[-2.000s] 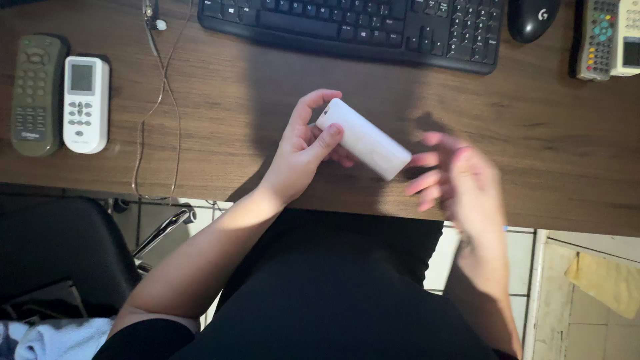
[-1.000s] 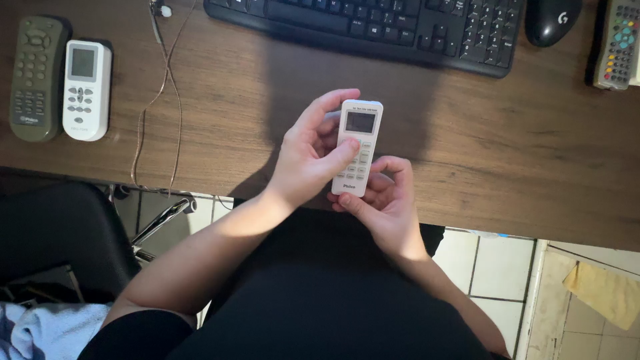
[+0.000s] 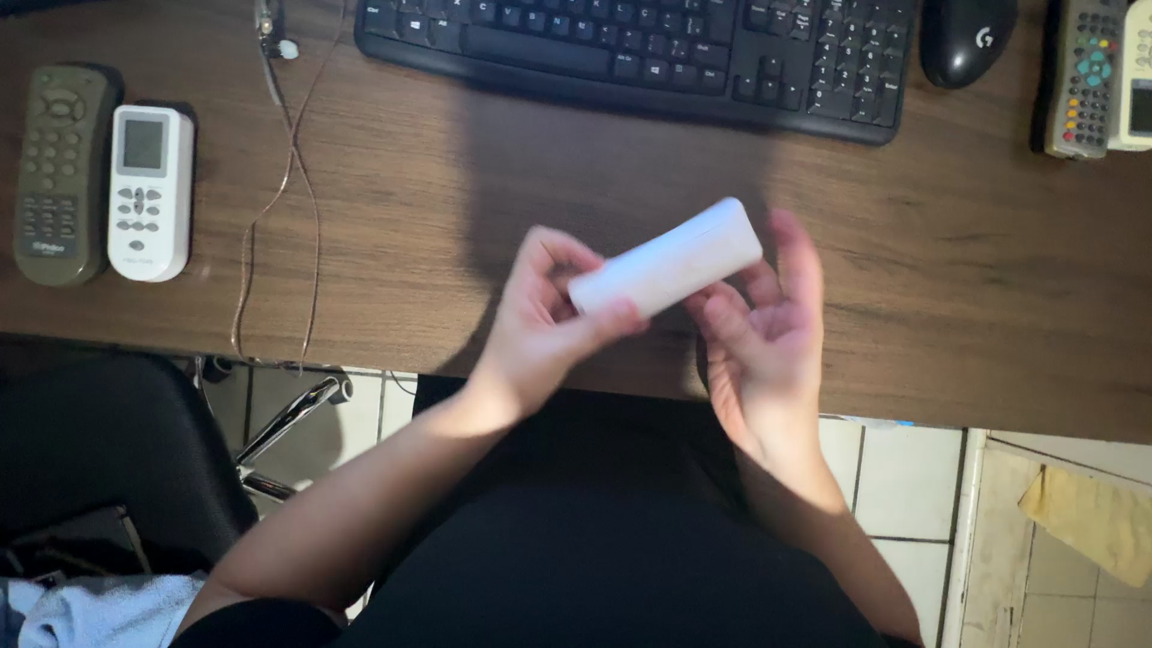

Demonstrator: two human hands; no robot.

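Note:
A white remote control (image 3: 670,256) is tilted above the desk, its plain side facing up and its buttons out of sight. My left hand (image 3: 553,315) grips its lower left end, thumb on top and fingers around the edge. My right hand (image 3: 765,315) is at the other end with fingers spread and raised; whether its fingertips touch the remote is unclear. On the left of the desk lie a dark grey-green remote control (image 3: 58,175) and, beside it, another white remote control (image 3: 148,193) with a small display.
A black keyboard (image 3: 630,67) and a black Logitech mouse (image 3: 967,40) are at the far side of the wooden desk (image 3: 387,297). Thin earphone cables (image 3: 292,153) trail at left. A grey remote control (image 3: 1080,81) lies beside a cream device (image 3: 1136,85) at right. A black chair (image 3: 108,450) stands lower left.
One second ago the held remote showed its display and buttons, with both hands on it; now its plain side faces up and it slants up to the right. My right hand has moved right and opened.

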